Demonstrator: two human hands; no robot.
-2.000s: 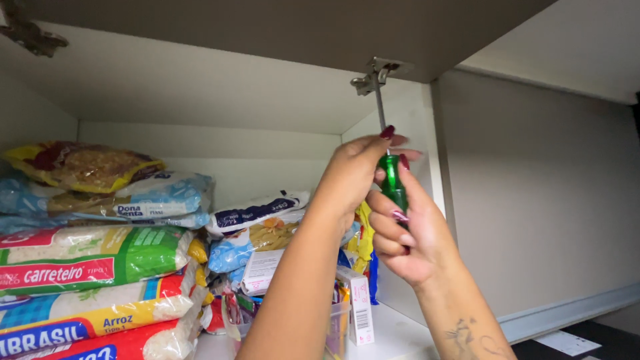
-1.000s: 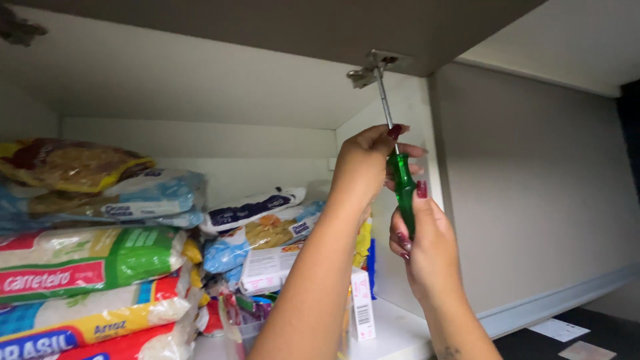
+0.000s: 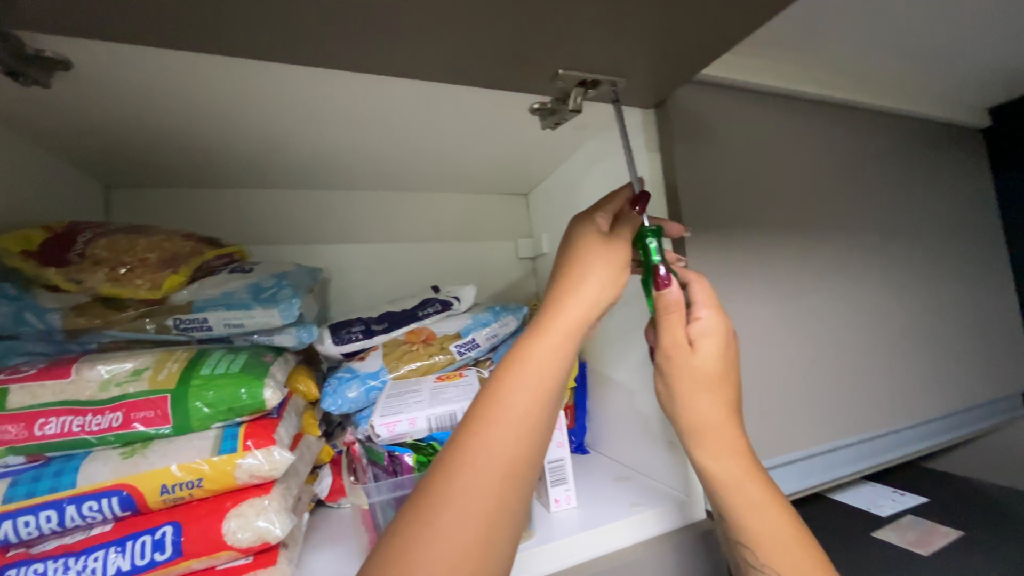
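Note:
A screwdriver with a green handle (image 3: 652, 250) points up, its tip at the right end of a metal cabinet hinge (image 3: 588, 86) on the underside of the raised grey cabinet door (image 3: 384, 48). The fingers of my left hand (image 3: 596, 252) pinch the steel shank just above the handle. Lower down, my right hand (image 3: 694, 344) grips the green handle, partly hiding it. The hinge's free arm hangs to the left of the shank. Another hinge (image 3: 32, 62) shows at the upper left. Whether the tip sits in a screw cannot be told.
Bags of rice (image 3: 144, 412) are stacked at the left of the white shelf (image 3: 600, 512). Pasta bags (image 3: 424, 348), a small white box (image 3: 558, 468) and a clear plastic container (image 3: 388, 500) stand behind my left forearm. A closed grey panel (image 3: 840, 272) is at the right.
The screwdriver's tip has shifted right, from beside the hinge arm to the right end of the hinge plate. Both hands still hold the tool.

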